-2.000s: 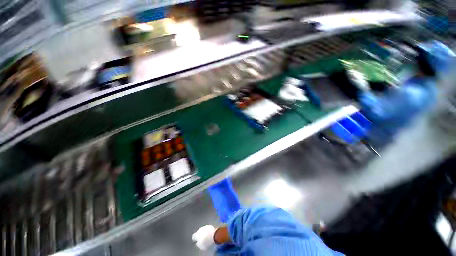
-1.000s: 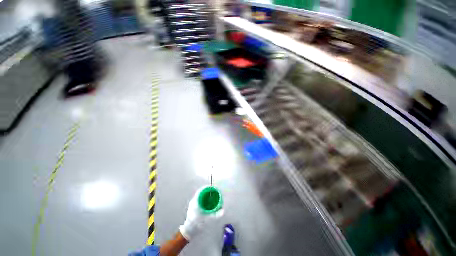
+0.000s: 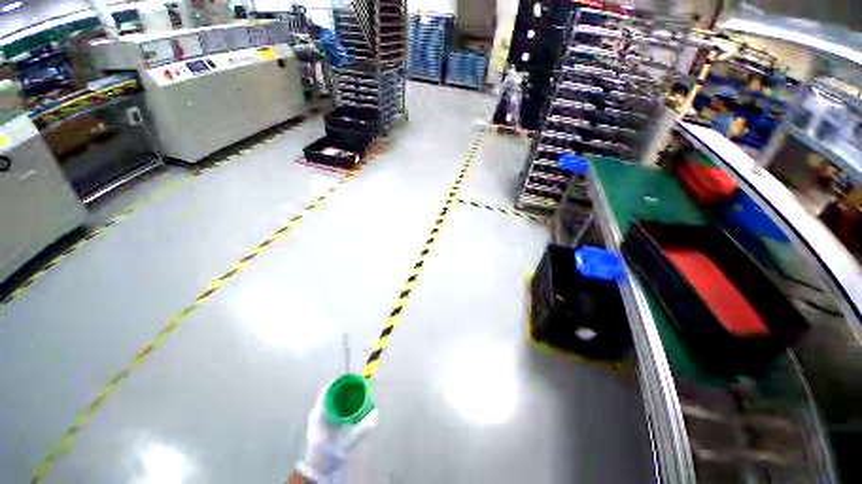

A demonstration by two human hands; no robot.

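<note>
My left hand (image 3: 326, 444), in a white glove, is at the bottom of the view, left of centre. It holds a small green cup (image 3: 348, 398) upright from below and the side, over the floor. The cup's open rim faces up toward me, and its contents cannot be made out. A thin, faint stick or line stands up at the cup's far side. A bit of bare wrist shows at the lower edge. My right hand is not in view.
On the right, a green-topped bench (image 3: 643, 203) holds a black tray (image 3: 662, 284) with a red inside. Black totes (image 3: 575, 307) stand beside it. Racks (image 3: 595, 104) stand behind. A grey machine (image 3: 227, 95) is left. Yellow-black tape (image 3: 416, 269) crosses the grey floor.
The view has swung from the bench to the aisle and is sharper now. The cup, seen in my hand one second ago, is still held, now lower and further left in view.
</note>
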